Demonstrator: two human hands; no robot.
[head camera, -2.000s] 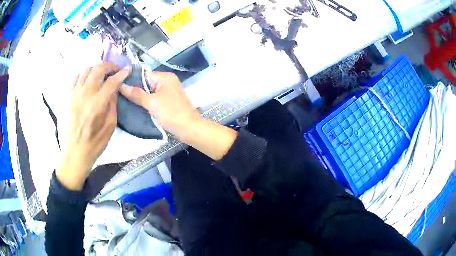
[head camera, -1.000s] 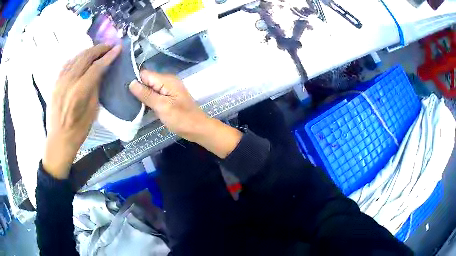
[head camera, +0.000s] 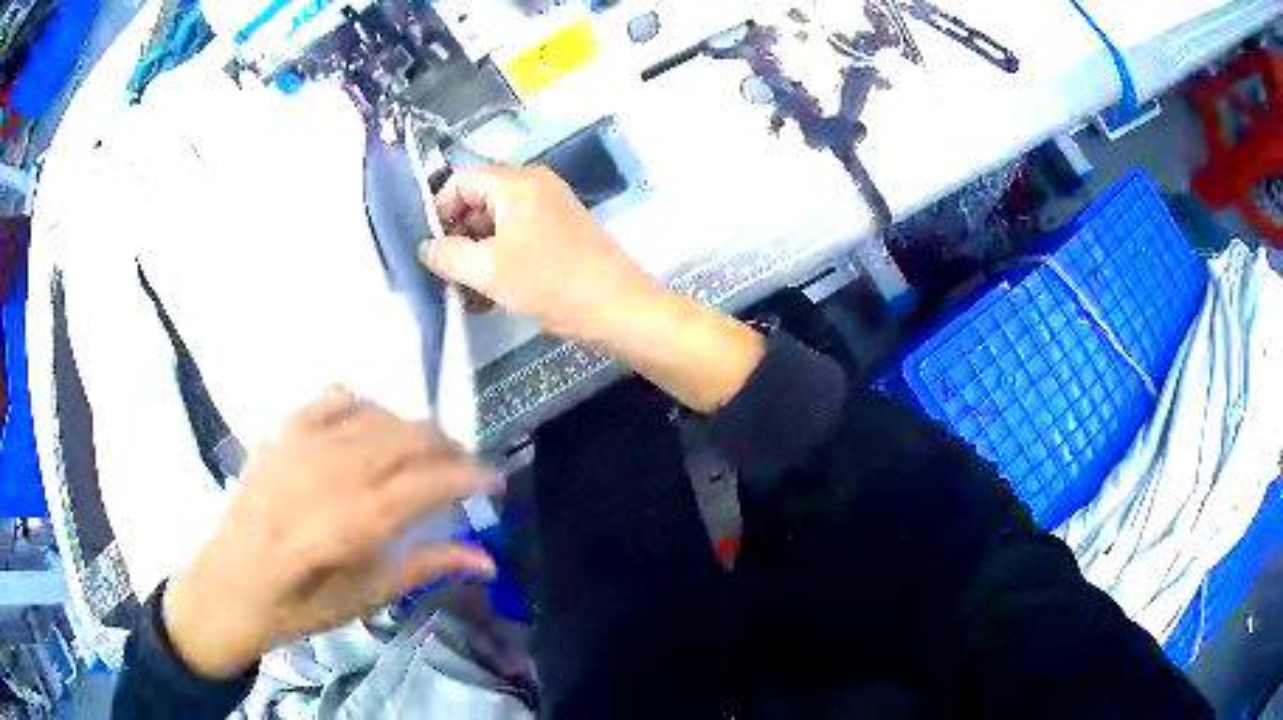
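Observation:
A dark grey piece (head camera: 398, 211) with a narrow whitish edging (head camera: 455, 359) runs from the needle area (head camera: 383, 106) down over the table's front edge. White garment cloth (head camera: 267, 267) spreads to its left. My right hand (head camera: 528, 253) pinches the edging just below the needle area, thumb and fingers together. My left hand (head camera: 338, 521) is low at the left near the table's front edge, blurred, fingers apart and pointing right, beside the lower end of the piece; I see nothing gripped in it.
The machine head with a yellow label (head camera: 553, 56) is at the top. Dark tangled lint (head camera: 830, 106) and a slim dark tool (head camera: 971, 35) lie right of it. A blue crate (head camera: 1062, 352) and pale cloth (head camera: 1196, 450) are at the right, crumpled grey cloth (head camera: 408, 675) low left.
My left hand has left the dark piece near the needle and moved down toward the lap. My right hand stays on the edging. The dark piece now hangs narrower and longer toward me.

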